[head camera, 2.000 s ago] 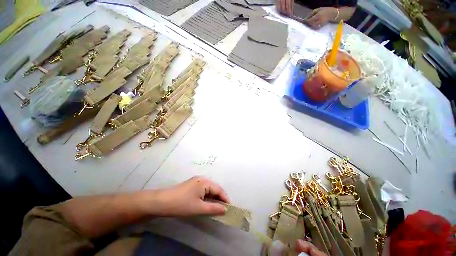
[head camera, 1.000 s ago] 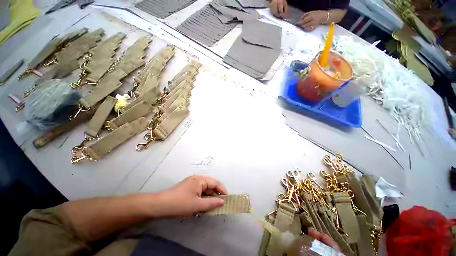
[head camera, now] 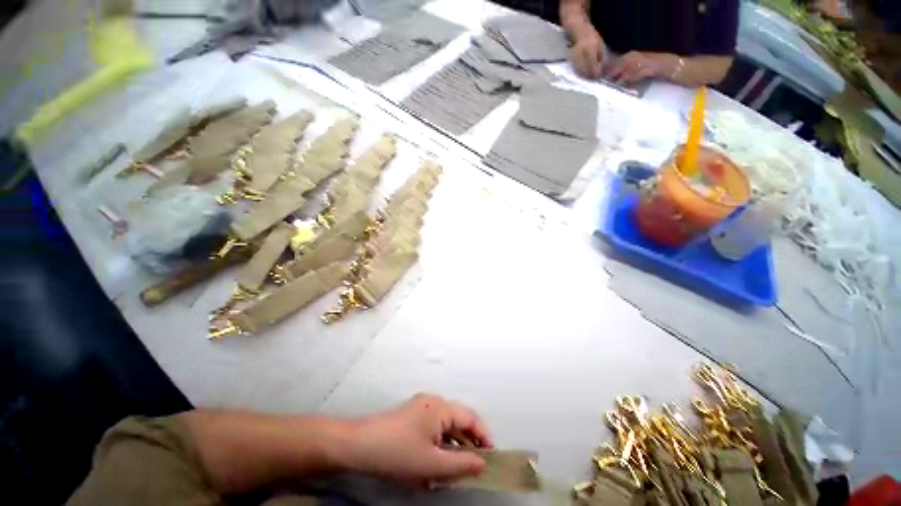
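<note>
My left hand is low in the middle and pinches a khaki strap tab between thumb and fingers, the tab's free end pointing right. The tab lies low over the tabletop; its other end is hidden by my fingers. My right hand is not in view. A pale, blurred tip shows at the bottom edge just right of the tab; I cannot tell clearly what it is. A pile of strap tabs with gold snap hooks lies at the lower right, cut off by the bottom edge.
Rows of strap tabs lie at left, with a clear plastic bag. A blue tray holds an orange pot and clear cup. White strips, grey-brown panels and a person's hands are beyond. A red bag shows lower right.
The view has shifted, so the table contents sit lower and further right. The right hand and the bottle, seen a second ago, have left the picture. The left hand still holds the tab.
</note>
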